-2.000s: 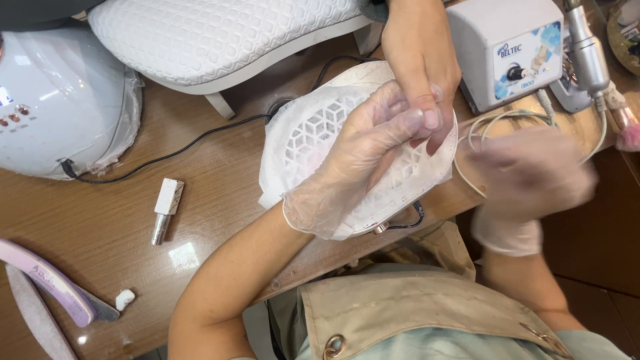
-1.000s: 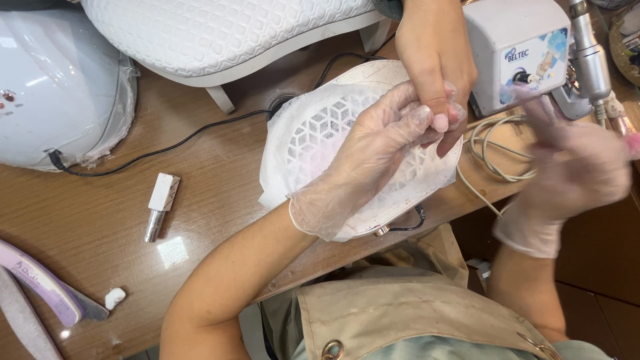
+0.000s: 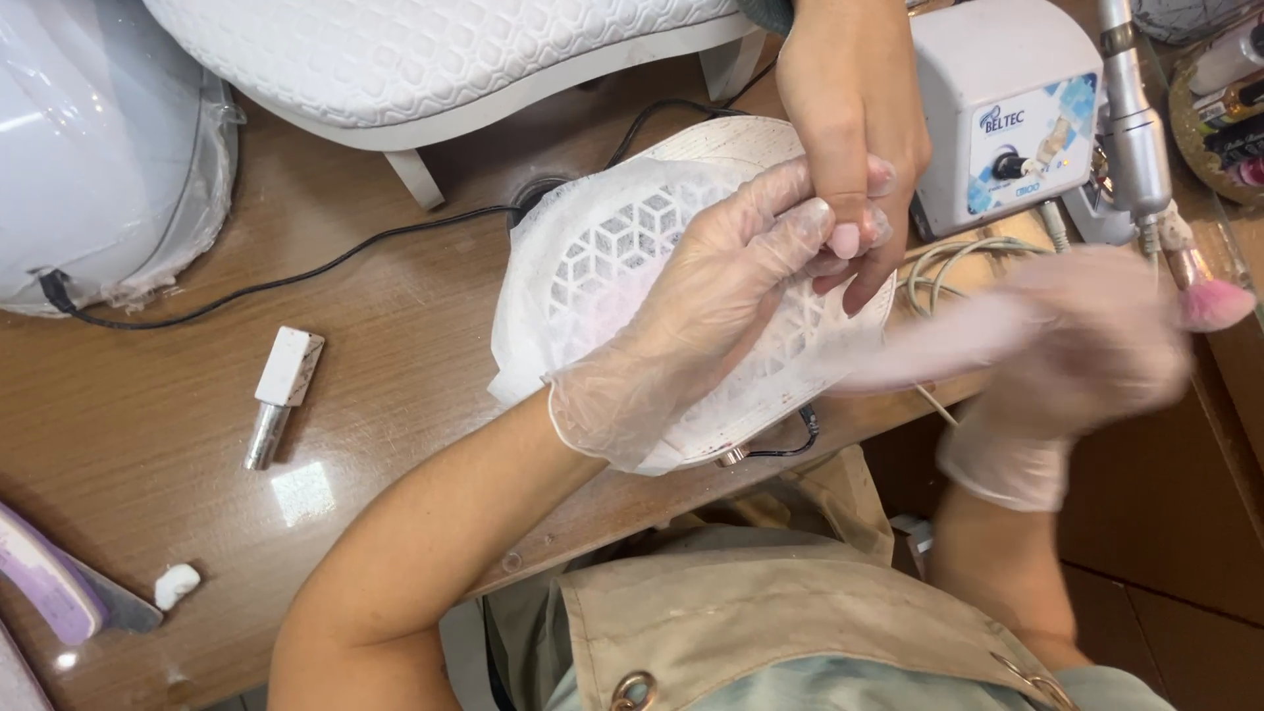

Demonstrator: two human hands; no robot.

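My left hand [image 3: 721, 267], in a clear glove, grips the fingers of another person's hand [image 3: 854, 109], which reaches in from the top with its nails downward. Under both is a white nail dust collector [image 3: 602, 237] with a cube-patterned grille and a thin white cover. My right hand [image 3: 1086, 336], also gloved and motion-blurred, is closed around a long pale pink tool [image 3: 938, 341], seemingly a nail file. The tool's blurred end points left, over the collector's right edge. It appears apart from the nails, though blur makes this hard to settle.
A padded white hand rest [image 3: 444, 59] and a plastic-wrapped white lamp [image 3: 99, 158] stand at the back. On the right are a nail drill unit [image 3: 1007, 109], its silver handpiece [image 3: 1136, 148] and a pink brush [image 3: 1217, 304]. A polish bottle [image 3: 286, 385], files [image 3: 59, 583] and cotton [image 3: 178, 587] lie left.
My right hand stays on the right, blurred in every frame; the tool in it now points left, where one second ago it pointed up. My left hand keeps its hold on the other person's fingers.
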